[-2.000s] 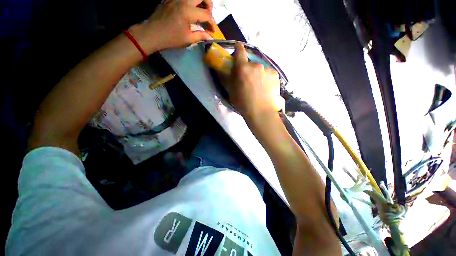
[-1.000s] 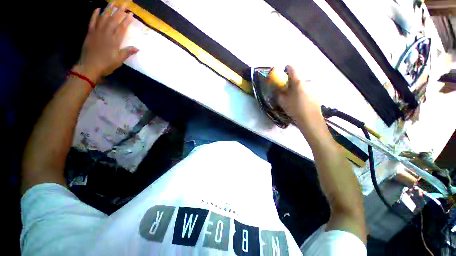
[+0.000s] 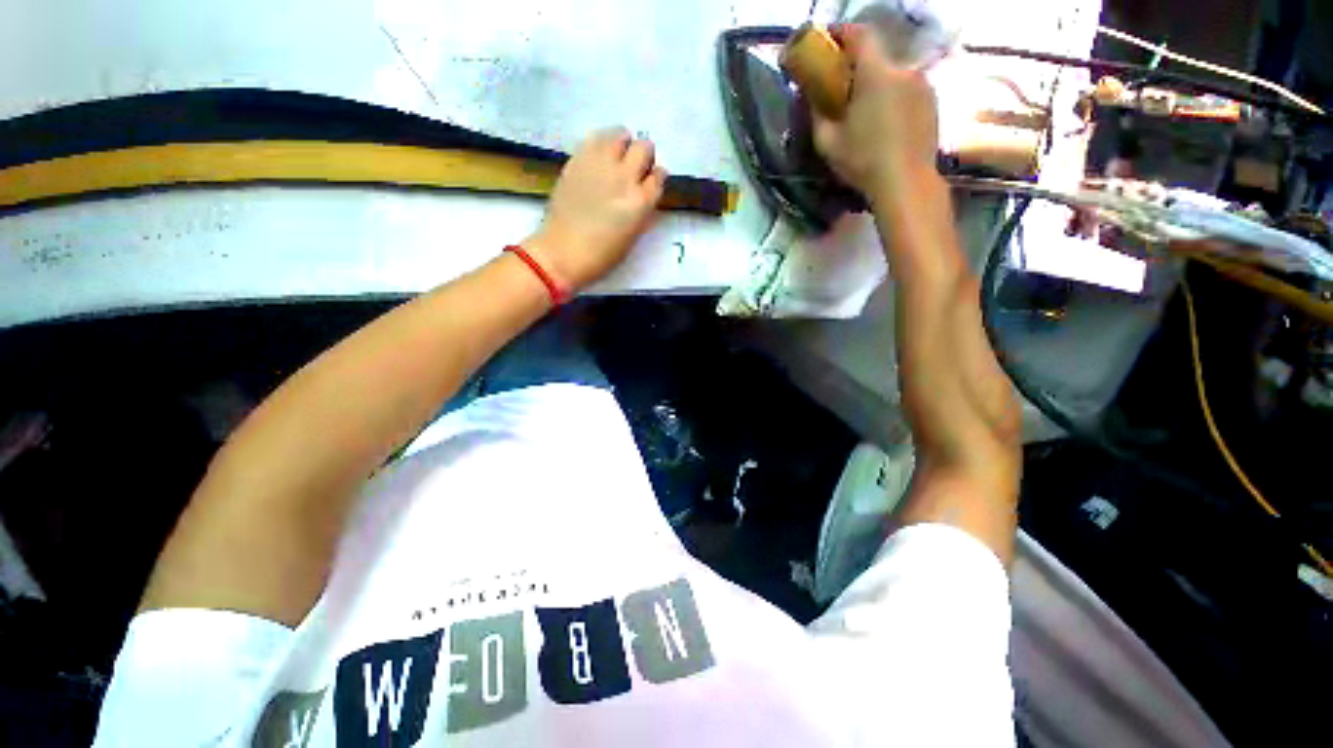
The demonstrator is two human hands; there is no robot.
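Observation:
A long yellow pressing template (image 3: 336,164) lies along the table's near side with a black fabric strip (image 3: 249,108) along its far edge. My left hand (image 3: 602,205) is closed over the template and strip near their right end. A short black piece and the yellow tip show to the right of the hand. My right hand (image 3: 885,124) grips the yellow handle of the steam iron (image 3: 763,124), which is at the table's right end, clear of the template. The iron's underside is hidden.
The white table cover (image 3: 483,51) has small marks. Right of the iron are a pale wrapped roll (image 3: 991,146), dark cords and a pale hose (image 3: 1228,234). A thin yellow cord (image 3: 1213,417) hangs at the right. Dark clutter lies below the table's near edge.
The view has turned toward the table's right end. My left hand has moved from the template's far left part to its right end. The iron has moved off the template to the right.

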